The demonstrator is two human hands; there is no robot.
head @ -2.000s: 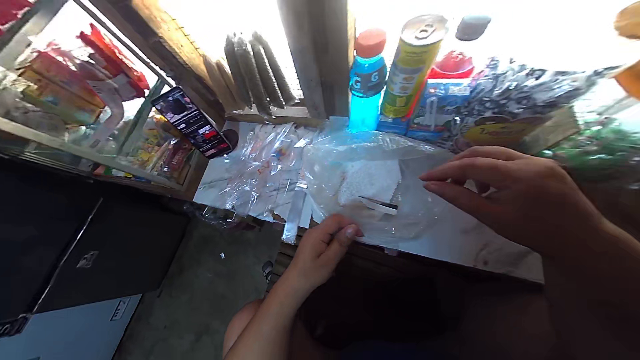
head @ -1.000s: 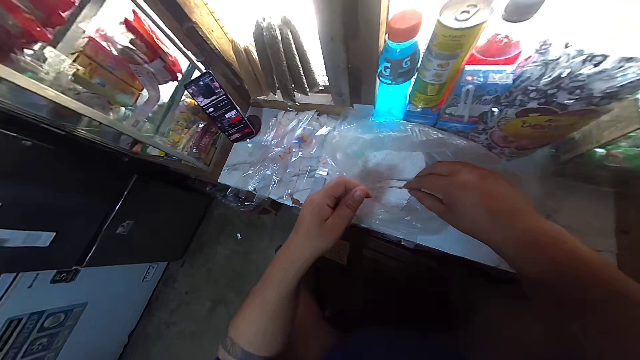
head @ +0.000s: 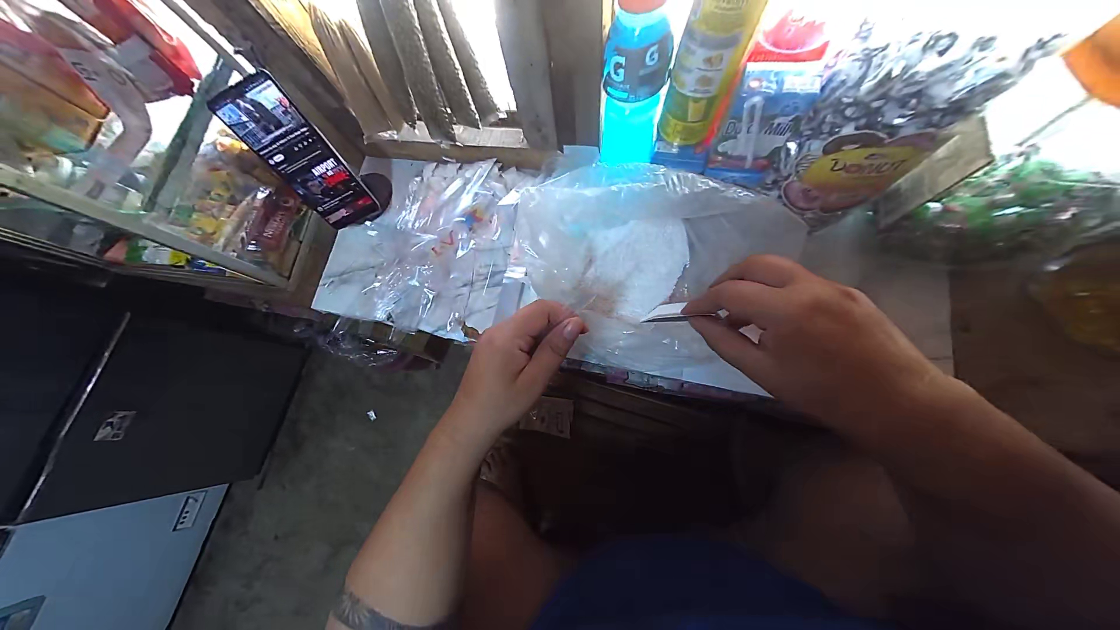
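Between thumb and fingers, my right hand [head: 787,324] grips a small folded card strip [head: 669,312], its tip pointing left over an opened clear plastic bag [head: 744,219]. White granular powder [head: 643,254] lies in the bag, with a brownish patch at its lower left. At the bag's near left edge, my left hand [head: 525,359] pinches something thin and clear, perhaps the mouth of a small plastic sachet; it is too fine to tell. Left of the bag, several clear plastic packets [head: 446,245] are spread over the marble-patterned counter top [head: 350,262].
A phone [head: 293,149] with a lit screen leans at the back left beside a glass display case [head: 166,223]. Behind the bag stand a blue drink bottle [head: 634,83], a tall yellow can [head: 707,74] and several snack packs [head: 862,171]. The counter's front edge runs just below my hands.
Two seconds ago the strip lay on the powder and my right hand was empty; now that hand holds it. My left hand has moved from the bag's near edge to a pinch beside the powder.
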